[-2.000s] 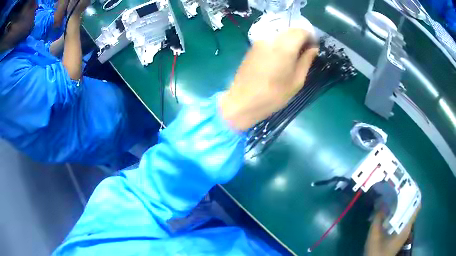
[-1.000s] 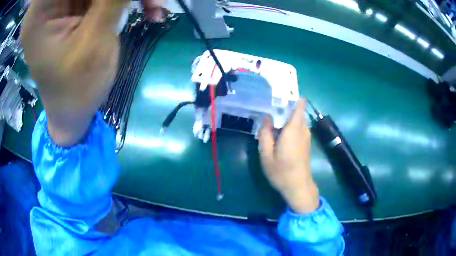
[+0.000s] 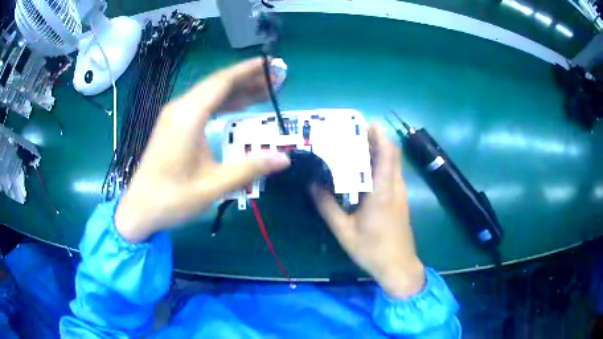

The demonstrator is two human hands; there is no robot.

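Note:
The white plastic housing (image 3: 337,142) lies on the bench in front of me, its arched cut-out towards me. My right hand (image 3: 377,218) holds its right side, thumb at the arch. My left hand (image 3: 185,152) is over its left side, thumb at the top bar and fingers beyond the far edge, slightly blurred. A black cable (image 3: 273,96) runs from the top bar away past my left fingertips; whether they grip it is unclear. A red lead wire (image 3: 264,232) and a short black lead (image 3: 221,217) hang from the left arm. A dark shape fills part of the arch.
An electric screwdriver (image 3: 453,189) lies to the right, bit pointing away. A cable bundle (image 3: 142,93) lies left, beside a white desk fan (image 3: 109,56). More housings (image 3: 16,162) stand far left. A grey-white housing (image 3: 239,23) stands at the pale rail. A dark object (image 3: 582,96) sits far right.
My left hand has come down from the upper left onto the housing. The housing has turned so its arch faces me. The black cable now stands out from its top bar.

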